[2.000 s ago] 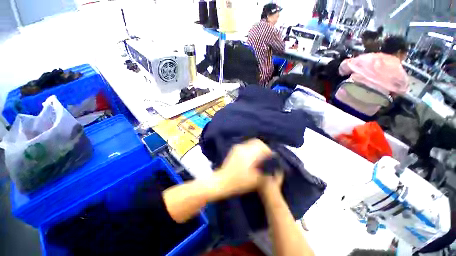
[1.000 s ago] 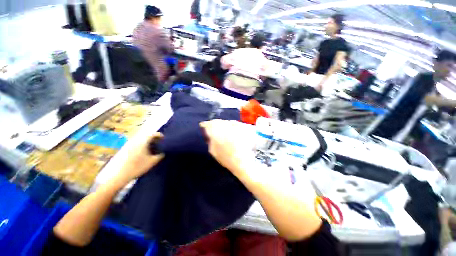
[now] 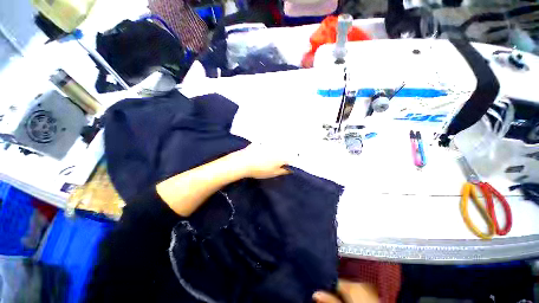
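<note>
Dark navy trousers (image 3: 295, 219) lie over the white table and hang off its front edge toward the lap. Their edges show whitish overlocked stitching. My left hand (image 3: 269, 163) lies on the cloth near its upper edge; its fingertips are at the edge, and whether they grip is unclear. My right hand (image 3: 346, 293) is at the bottom of the view, cut off by the picture's edge, with fingers at the cloth's lower right corner. The white sewing machine head (image 3: 408, 77), with its needle area (image 3: 340, 133), stands to the right of the cloth, apart from it.
Scissors (image 3: 486, 207) with yellow and red handles lie at the right. Pink and blue snips (image 3: 417, 149) lie beside the machine. An orange-red bag (image 3: 340, 35) is behind the machine. A grey vent (image 3: 41, 126) is at the left, above blue crates (image 3: 74, 248). A ruler-marked edge (image 3: 425, 248) borders the table.
The view has turned down toward the table and machine. The trousers, earlier held up between both hands, now lie spread. My left hand reaches across them; my right hand has moved down to the lower corner.
</note>
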